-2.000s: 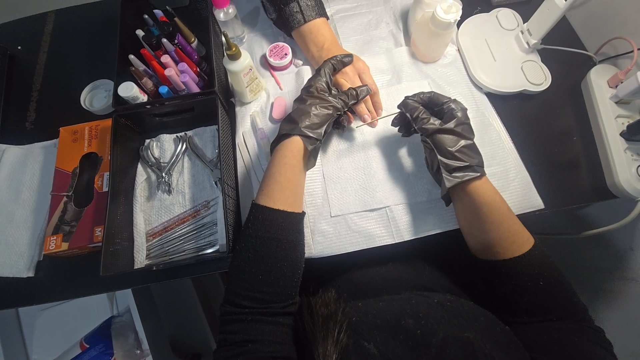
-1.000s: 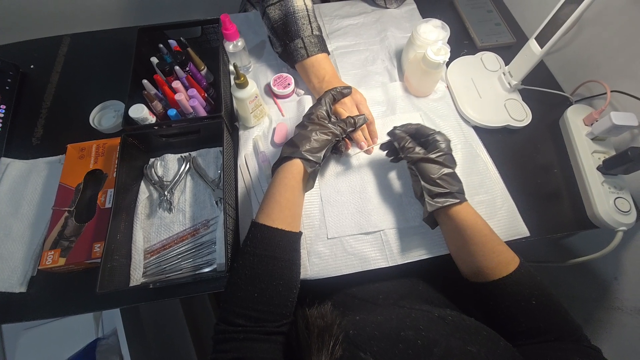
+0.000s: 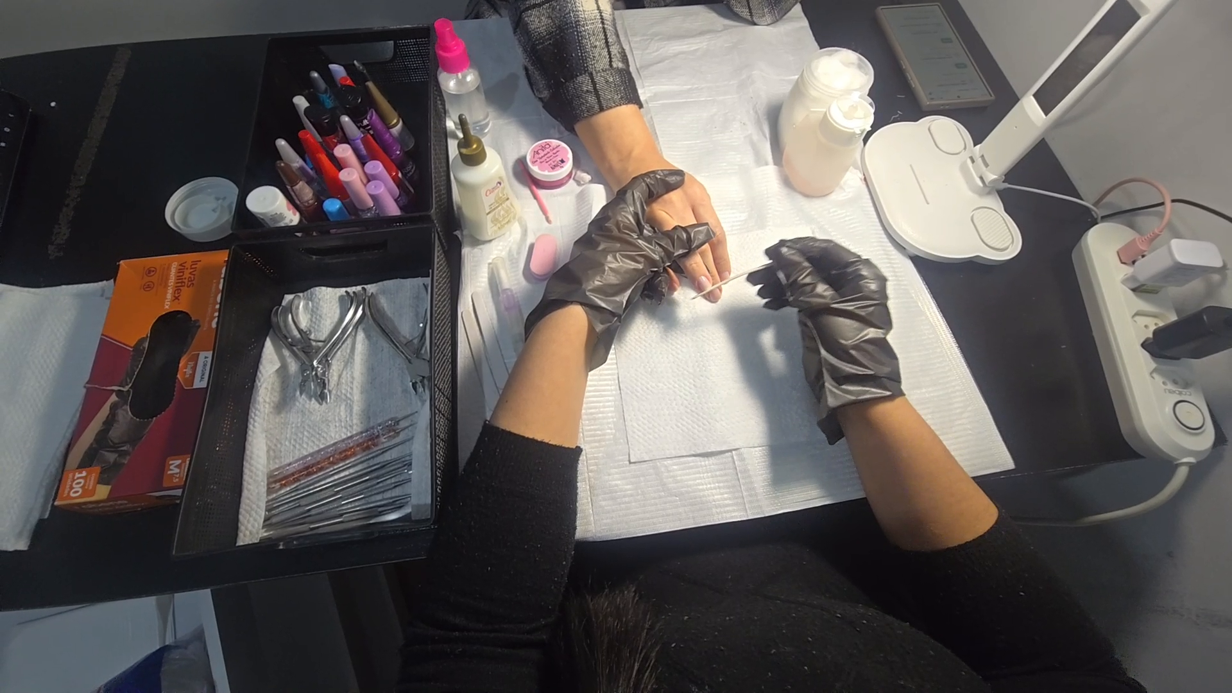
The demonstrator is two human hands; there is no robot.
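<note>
Gloved in black, my left hand (image 3: pixel 626 252) holds the fingers of another person's hand (image 3: pixel 681 217), which lies palm down over a white paper towel (image 3: pixel 683 404). My right hand (image 3: pixel 830 322), in a black glove too, grips a thin pale stick (image 3: pixel 733 282) whose tip is at one of that person's fingernails. A pink buffer block (image 3: pixel 543 256), a small pink-lidded jar (image 3: pixel 550 164) and a pink stick (image 3: pixel 537 197) lie left of the held hand. Nail files (image 3: pixel 488 337) lie beside my left wrist, partly hidden by it.
Left stand a black basket of nail polish bottles (image 3: pixel 252 144), a black tray (image 3: pixel 207 452) with cuticle nippers (image 3: pixel 318 346) and metal tools, and a glove box (image 3: pixel 144 385). Bottles (image 3: pixel 823 154), a white lamp base (image 3: pixel 938 192), a phone (image 3: pixel 934 56) and a power strip (image 3: pixel 1141 337) are at right.
The view has shifted, showing more of the table's far side. My left hand keeps its hold on the other person's fingers, and my right hand stays close by at the right.
</note>
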